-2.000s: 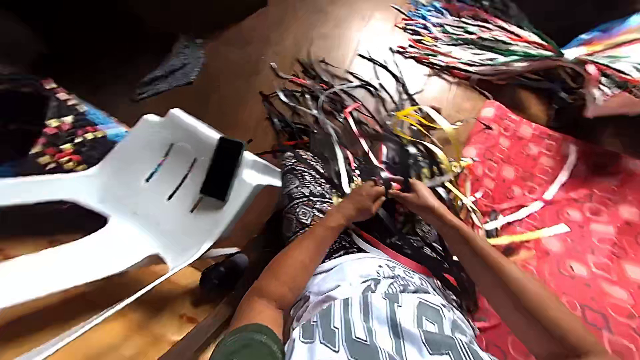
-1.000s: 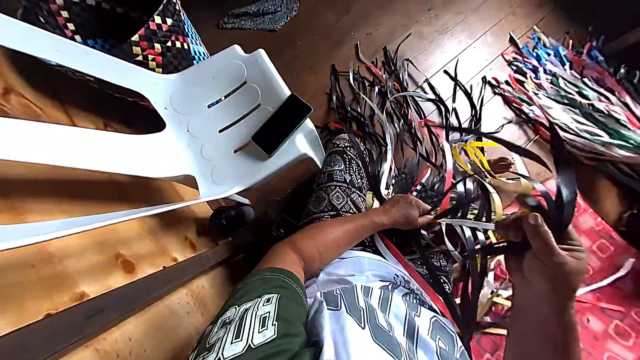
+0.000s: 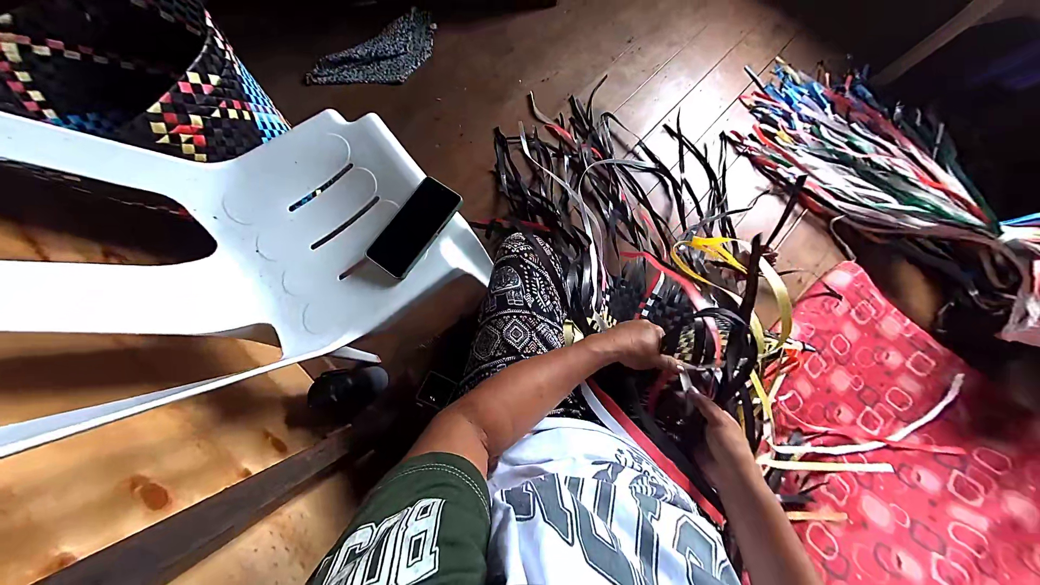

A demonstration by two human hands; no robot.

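A partly woven piece of black, white, red and yellow flat strips (image 3: 642,296) lies across my lap, its long loose ends fanning out over my knees. My left hand (image 3: 642,345) presses on the weave with its fingers curled around the strips near its edge. Close beside it on the right, my right hand (image 3: 715,422) pinches a pale strip (image 3: 689,383) between thumb and fingers. Black strips and a curled yellow strip (image 3: 715,252) rise above the right hand and partly hide it.
A white plastic chair (image 3: 268,219) stands at the left with a smartphone (image 3: 414,227) on it. Behind it is a woven basket (image 3: 195,106). A dark cloth (image 3: 378,53) lies on the wooden floor. At the right are a bundle of coloured strips (image 3: 861,154) and a red patterned cloth (image 3: 910,487).
My right hand was raised with a bunch of black strips one second ago; it has come down and in toward my left hand, at the edge of the weave.
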